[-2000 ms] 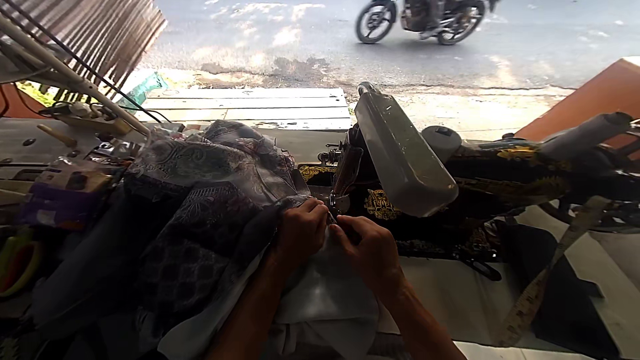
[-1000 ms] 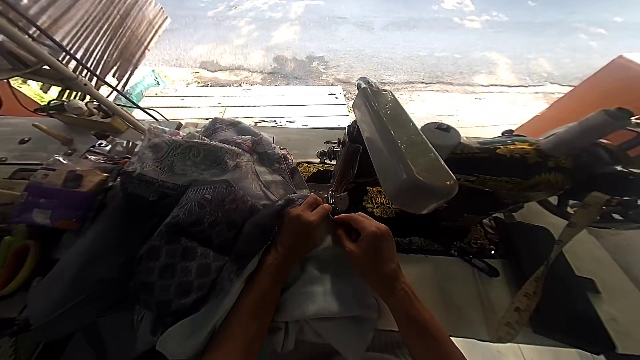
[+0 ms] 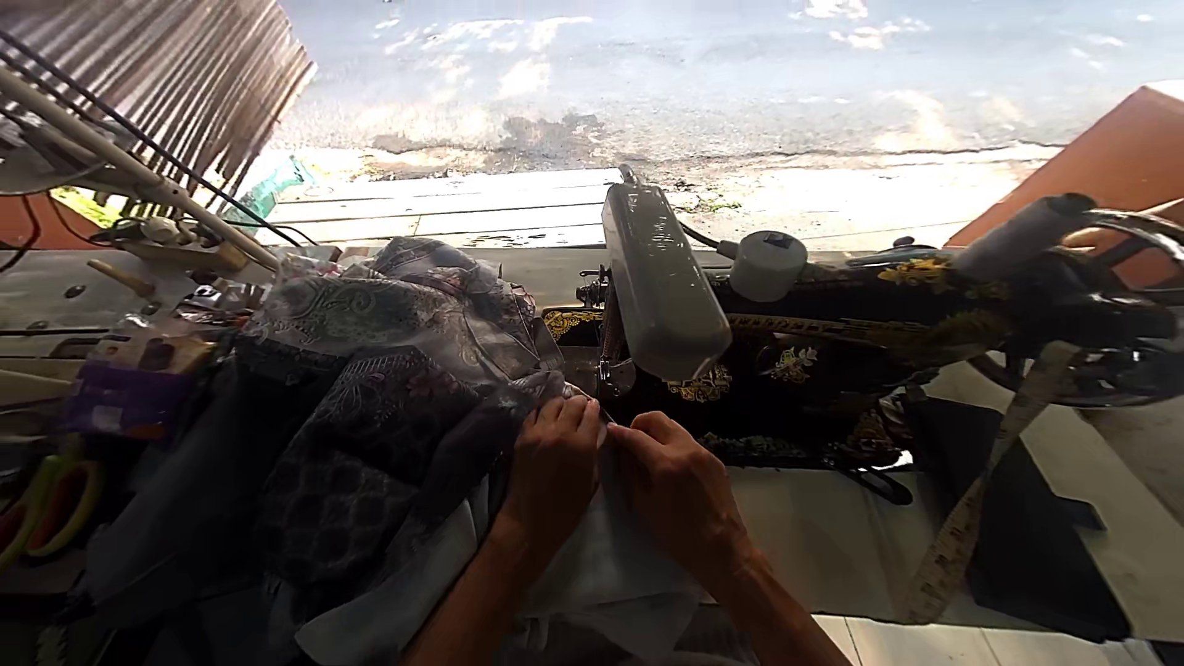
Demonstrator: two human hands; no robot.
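Note:
Patterned grey fabric [image 3: 398, 370] lies bunched left of a black sewing machine [image 3: 786, 370] with gold floral decoration. My left hand [image 3: 555, 453] pinches the fabric's edge just in front of the presser foot [image 3: 610, 375]. Close beside it, my right hand [image 3: 671, 476] holds the same edge between thumb and fingertips. Pale cloth [image 3: 601, 564] hangs below and between both hands. A grey elongated lamp [image 3: 661, 287] covers part of the machine head. The needle tip cannot be made out.
A tape measure [image 3: 971, 499] hangs near the handwheel [image 3: 1138, 370]. Scissors with green and red handles [image 3: 60, 509] and a purple packet [image 3: 120, 398] lie left. A thread cone [image 3: 768, 265] stands behind the machine; corrugated metal [image 3: 203, 83] rises at upper left.
Both hands have drawn slightly back from the presser foot, toward me, with the fabric edge. A motorcycle on the road two seconds ago has left the view.

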